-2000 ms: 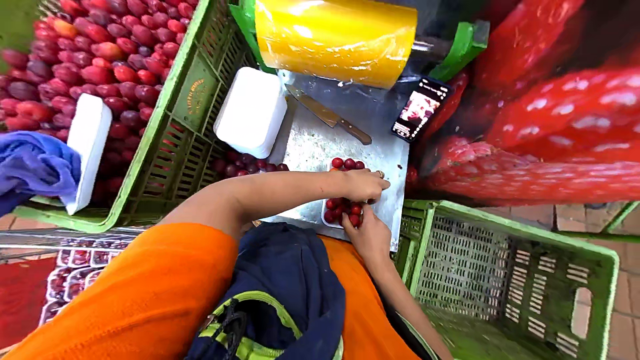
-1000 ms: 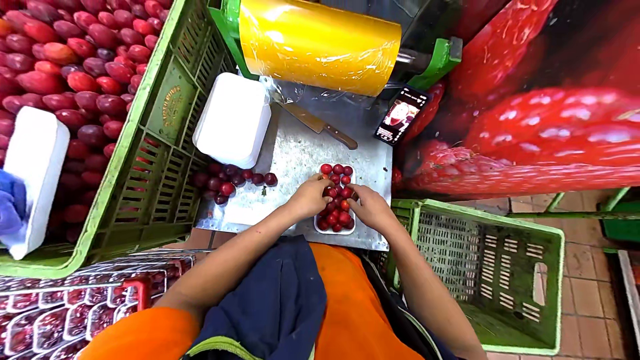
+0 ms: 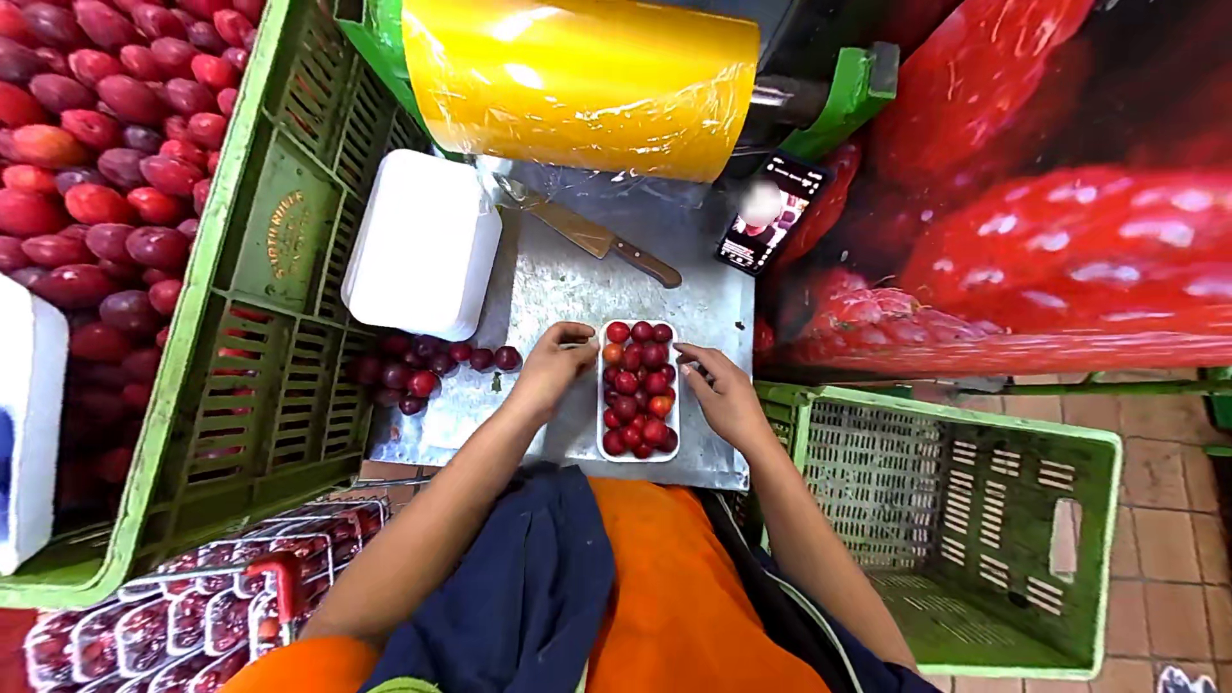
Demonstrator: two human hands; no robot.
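Note:
A white foam tray [image 3: 603, 449] filled with rows of small red plums [image 3: 628, 382] lies on the metal work table [image 3: 568, 289]. At its left edge is my left hand [image 3: 556, 371], fingers bent near the rim and holding nothing. My right hand [image 3: 720, 393] is at the tray's right edge, thumb and fingers apart, with nothing between them. Loose dark plums [image 3: 422, 371] lie on the table at the left. Behind them is a stack of white foam trays [image 3: 423, 245]. A knife with a wooden handle [image 3: 602, 236] lies beyond the filled tray.
A roll of clear wrapping film with a yellow tint [image 3: 582, 82] spans the far side. A phone [image 3: 773, 214] lies at the table's right. A green crate of plums [image 3: 241, 192] stands at left, another green crate [image 3: 962, 539] at right. Packed trays [image 3: 164, 616] sit in a wire basket at lower left.
Both hands were over the plums in the tray one second ago; they have moved apart to its two sides, and the plums now show uncovered.

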